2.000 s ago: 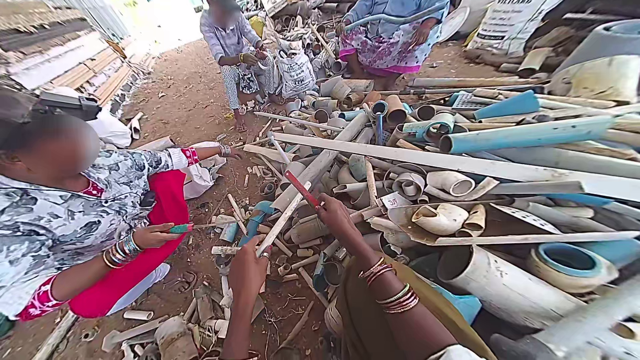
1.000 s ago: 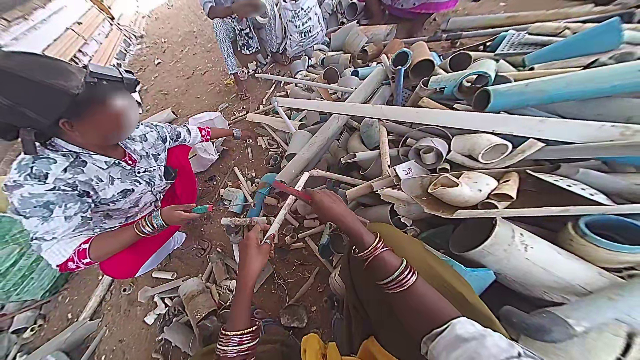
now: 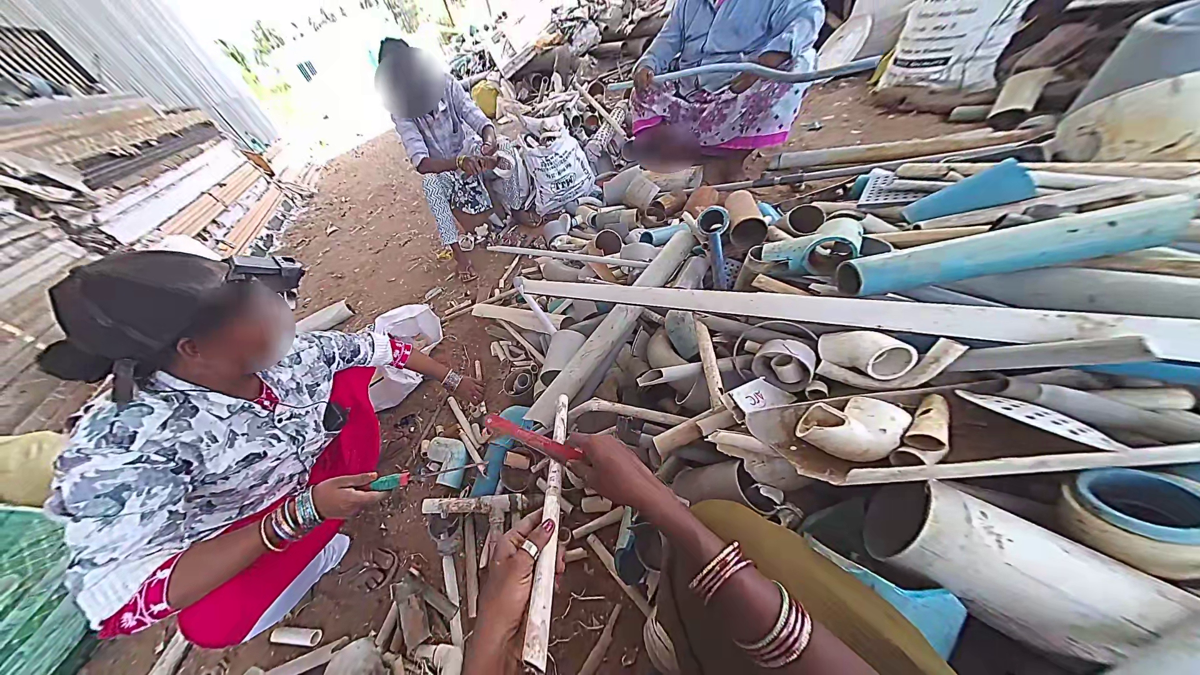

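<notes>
At bottom centre my left hand (image 3: 517, 574), with a ring on one finger, grips a thin whitish plastic pipe (image 3: 544, 586) that points up and away. My right hand (image 3: 614, 469), with bangles on the wrist, is closed on a flat red tool (image 3: 532, 438); its far part lies across the upper end of the thin pipe. Whether the tool has a blade or teeth cannot be told. Beneath and around both hands lie short pipe pieces, among them a blue pipe fitting (image 3: 502, 450) just left of the thin pipe.
A large heap of pipes, with a long white strip (image 3: 844, 314) across it, fills the right. At left a person (image 3: 216, 441) squats, holding a green-handled tool (image 3: 389, 482). Two more people sit at the back, near a printed white sack (image 3: 560, 171). Planks are stacked upper left.
The thin pipe now stands more upright in my left hand, with the red tool still across it. The squatting person's far arm reaches out in each frame. The view has tilted back up.
</notes>
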